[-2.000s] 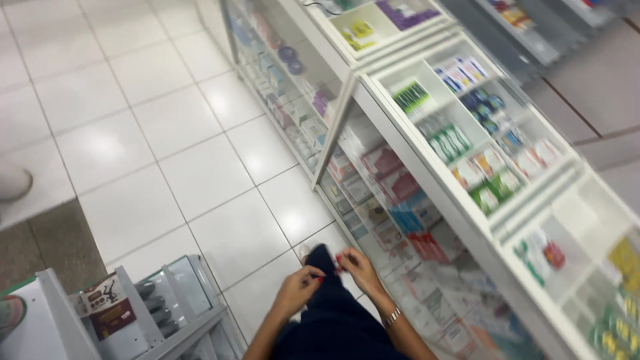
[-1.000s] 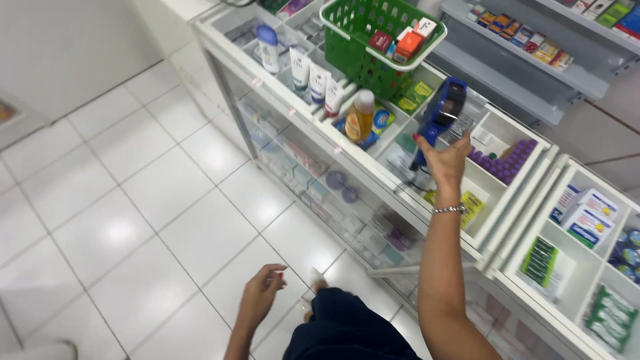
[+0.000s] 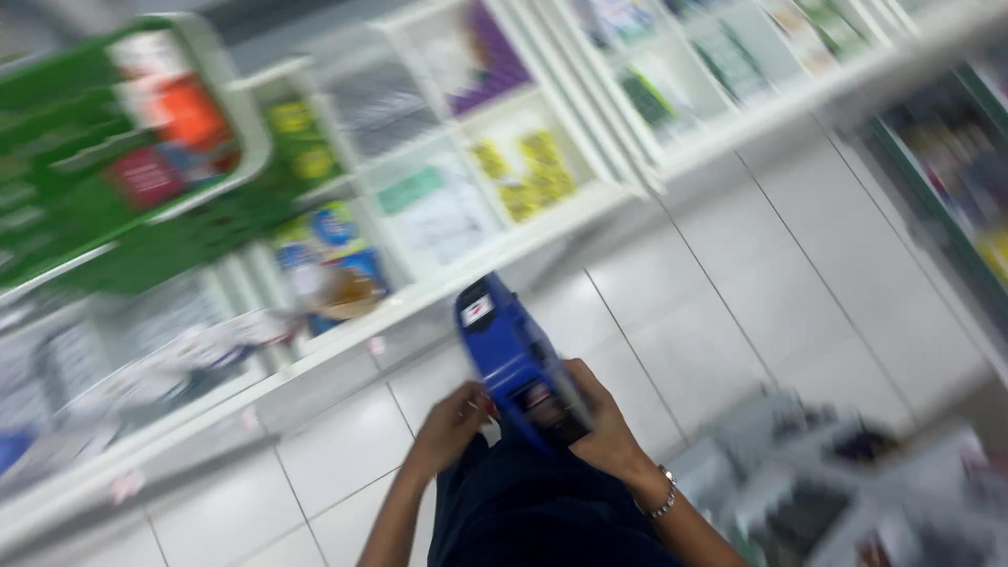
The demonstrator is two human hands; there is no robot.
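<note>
A blue handheld price labeler (image 3: 512, 354) with black parts is held in front of my body, above the tiled floor. My right hand (image 3: 602, 421) grips its lower right side, the fingers partly behind it. My left hand (image 3: 453, 429) is at its lower left side, fingertips bent close against it; whether they hold the tool or something small is blurred. The front edge of a white display counter lies just beyond the labeler's far end.
The divided display counter (image 3: 465, 268) crosses the view, its compartments holding yellow packs (image 3: 543, 169) and other boxed goods. A green plastic basket (image 3: 71, 189) with small boxes rests on it at left. Grey shelving (image 3: 795, 472) stands at lower right, another shelf (image 3: 945, 157) at far right.
One second ago the blue labeler was over the counter in my right hand; now it is in front of my body, with my left hand beside it. The view has swung strongly.
</note>
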